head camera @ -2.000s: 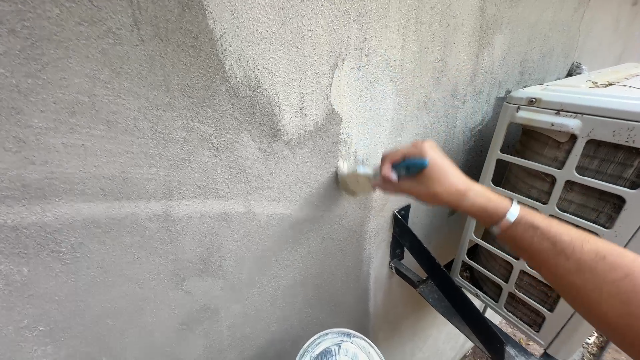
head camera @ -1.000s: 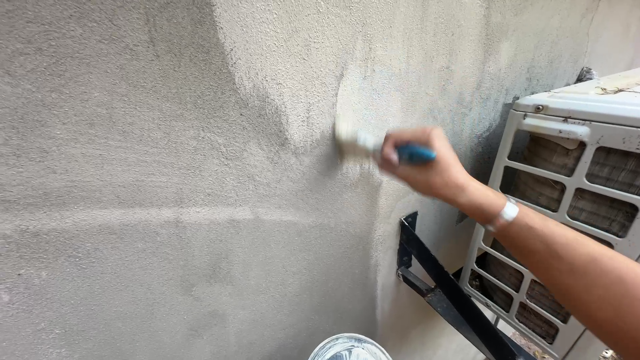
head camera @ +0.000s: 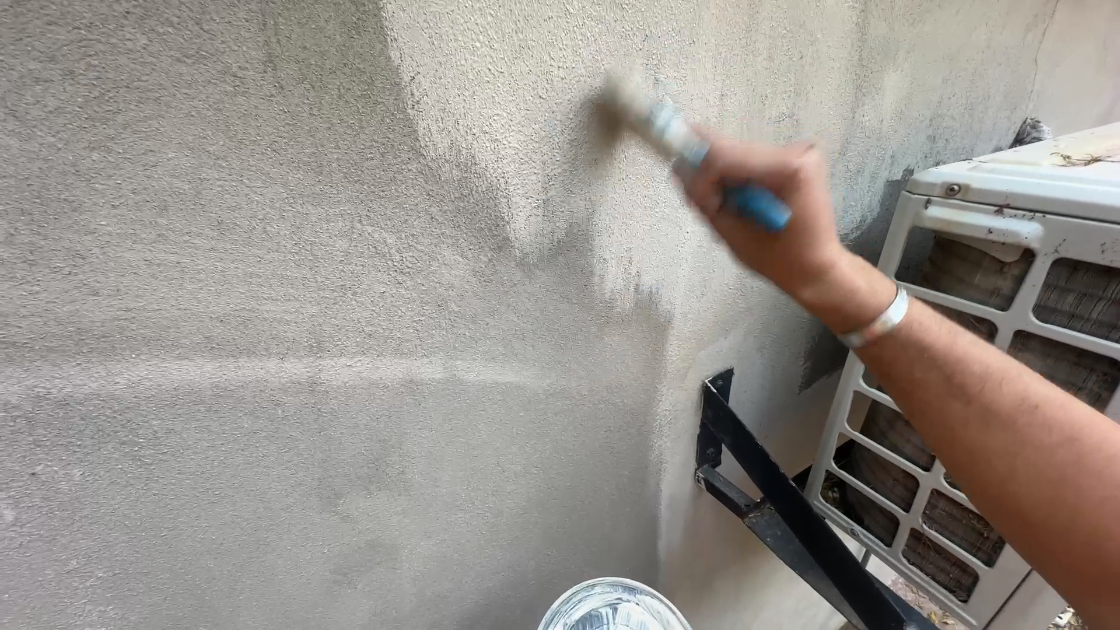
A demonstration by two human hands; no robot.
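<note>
My right hand (head camera: 770, 210) is closed around the blue handle of a paintbrush (head camera: 674, 131), at the upper middle right of the view. The brush points up and left, and its blurred bristles are at the rough rendered wall (head camera: 306, 262). Light paint covers the wall's upper middle and right with a ragged lower edge; the left and lower parts are darker grey. A white band circles my right wrist. At the bottom edge, a round container (head camera: 615, 604) with white paint smears is partly in view. My left hand is out of view.
A black metal bracket (head camera: 787, 499) is fixed to the wall at the lower right and juts towards me. Beside it, behind my forearm, stands a white air conditioner outdoor unit (head camera: 989, 219) with a grille. Dry debris lies on its top.
My right hand has moved up the wall with the brush, which now tilts up and left instead of lying nearly level. The light paint's lower edge near the bracket looks little different.
</note>
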